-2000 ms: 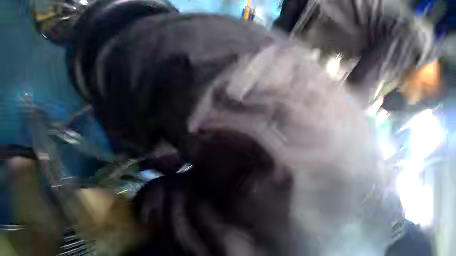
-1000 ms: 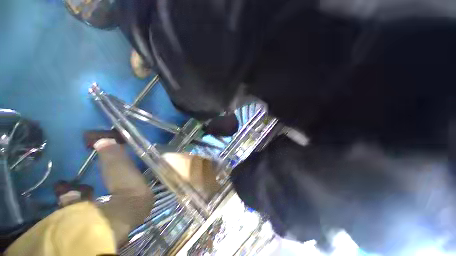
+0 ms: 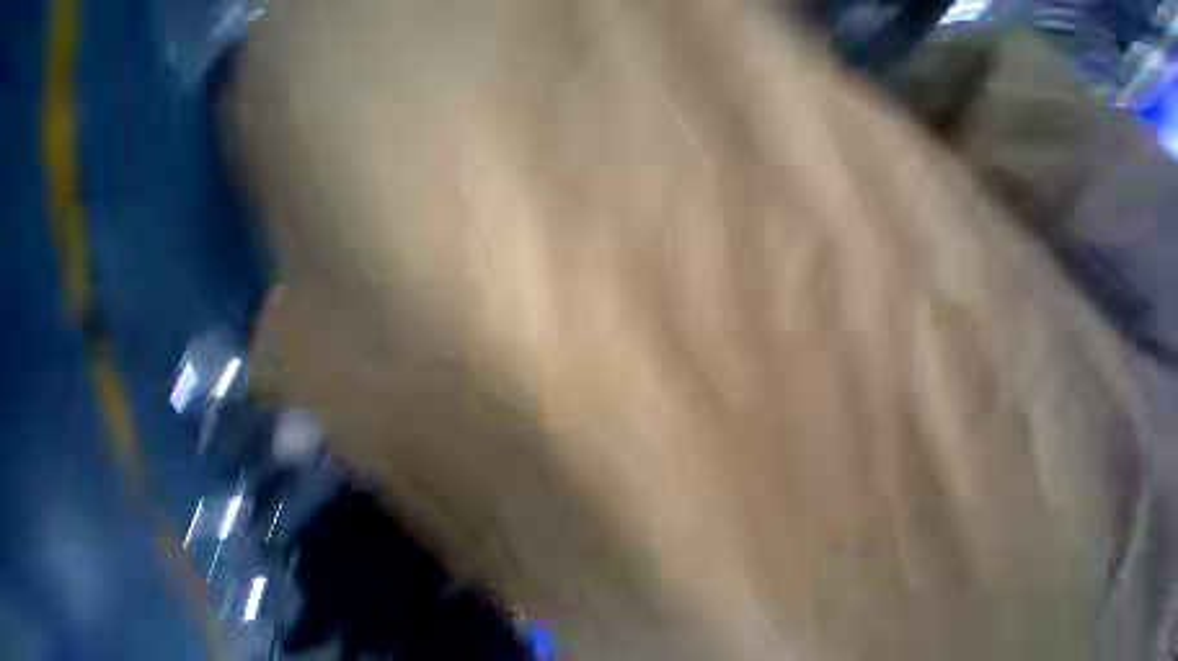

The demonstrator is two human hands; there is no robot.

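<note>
A large tan, creased shape fills the middle of the view, very close and strongly blurred. It looks like the clothing of another person, but the blur hides its details. No housing, wired part or screwdriver can be made out. I cannot make out my left hand or my right hand anywhere in the picture.
The blue floor with a curved yellow line lies along the left. Blurred shiny pieces and a dark area are at the lower left. A greyish-brown shape is at the upper right.
The view has swung. The dark clothing, metal frame and seated person's legs are gone from sight; the tan shape and the yellow floor line now show.
</note>
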